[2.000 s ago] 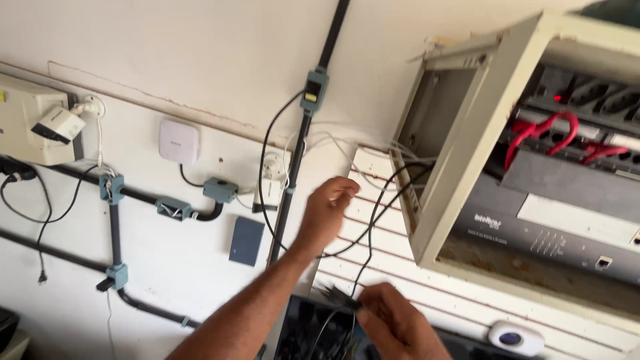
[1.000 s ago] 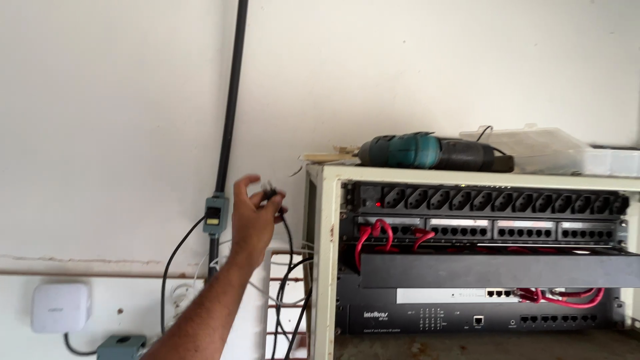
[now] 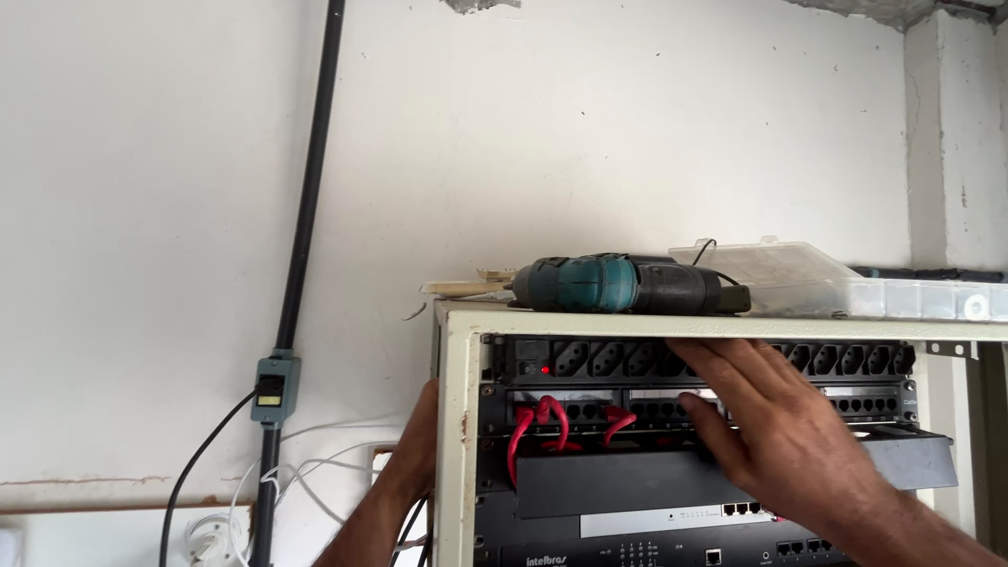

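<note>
My right hand (image 3: 760,409) rests with spread fingers against the front of the rack's black power strip (image 3: 606,359), its fingertips near the cabinet's top rim. The thumb lies over the patch panel (image 3: 587,408), where red patch cables (image 3: 561,417) are plugged in at the left. A red light glows on the strip. The left forearm (image 3: 402,480) reaches behind the left side of the metal rack cabinet (image 3: 459,441); my left hand is hidden there. A black blank panel (image 3: 598,480) sits below the patch panel, askew in front of the rack, with network devices under it.
On the cabinet top lie a teal and black power drill (image 3: 614,283) and a clear plastic organizer box (image 3: 890,295) with its lid raised. Left of the cabinet, a black conduit (image 3: 311,189) runs down to a grey outlet box (image 3: 276,392) with a black cord in it. White cables (image 3: 315,468) hang loose nearby.
My left hand, holding a black cord's plug in the open a second ago, has gone behind the cabinet's left side. My right hand has come onto the power strip. The view has shifted.
</note>
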